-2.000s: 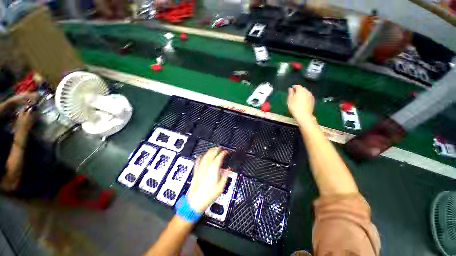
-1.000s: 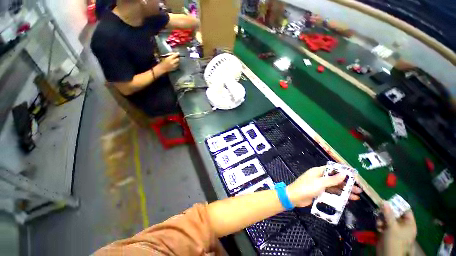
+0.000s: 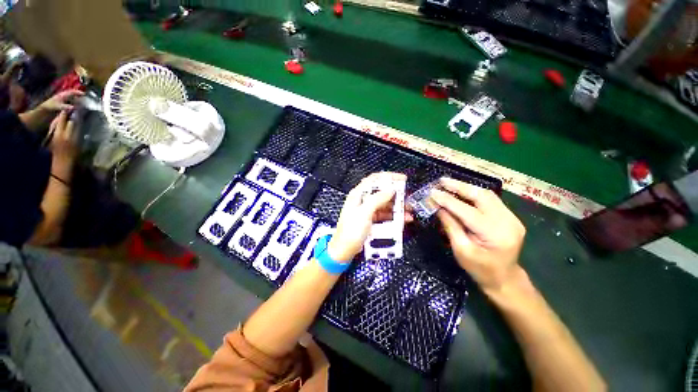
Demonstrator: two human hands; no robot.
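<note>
My left hand (image 3: 366,210), with a blue wristband, holds a white housing frame (image 3: 386,239) above the black tray. My right hand (image 3: 481,228) holds a small pale inner plate (image 3: 423,202) by its edge, close to the right side of the frame. Whether plate and frame touch I cannot tell. The black blister tray (image 3: 398,321) lies below both hands. Several white housings (image 3: 285,239) sit in its left pockets; one is partly hidden by my left forearm.
A white fan (image 3: 164,115) stands left of the tray. Beyond the pale edge, a green belt (image 3: 367,88) carries white units and red pieces (image 3: 507,132). A dark reddish screen (image 3: 635,218) stands at right. Another person's hands (image 3: 63,115) are at far left.
The view has swung right from the neighbouring worker. Both hands have come closer together over the tray; the right hand has brought its pale plate from the belt side to beside the frame.
</note>
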